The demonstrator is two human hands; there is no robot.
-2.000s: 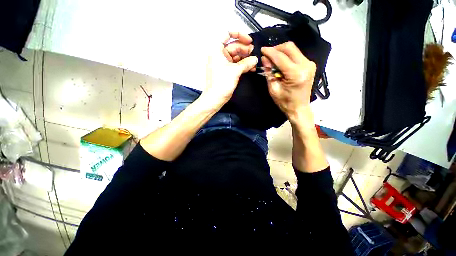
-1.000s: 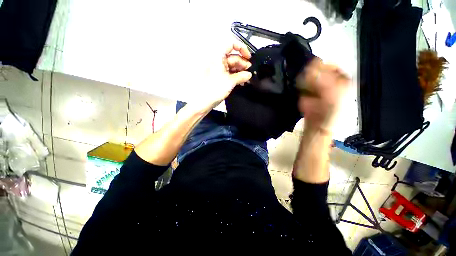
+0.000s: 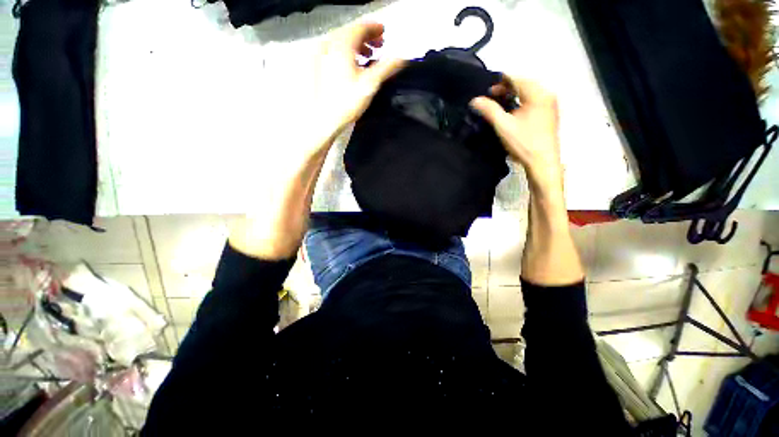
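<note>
A bunched black garment (image 3: 418, 175) lies at the near edge of the white table, in front of my body, with its top opening facing up. A black hanger hook (image 3: 483, 30) sticks out beyond its far side. My left hand (image 3: 363, 64) is at the garment's upper left edge, fingers curled and apart; whether it touches the cloth is unclear. My right hand (image 3: 521, 115) is at the upper right edge, thumb and fingers around the cloth there. No snips can be made out in either hand.
The white table (image 3: 196, 136) carries a long black folded garment (image 3: 58, 111) at left, black cloth (image 3: 282, 7) at the far side, and a black stack (image 3: 675, 94) with several hanger hooks at right. Bagged items (image 3: 107, 316) and a metal stand (image 3: 683, 320) are on the floor.
The view has shifted and turned. The garment now lies more upright in front of me, with the hook pointing away. My hands have moved apart, and the right hand is back at the cloth.
</note>
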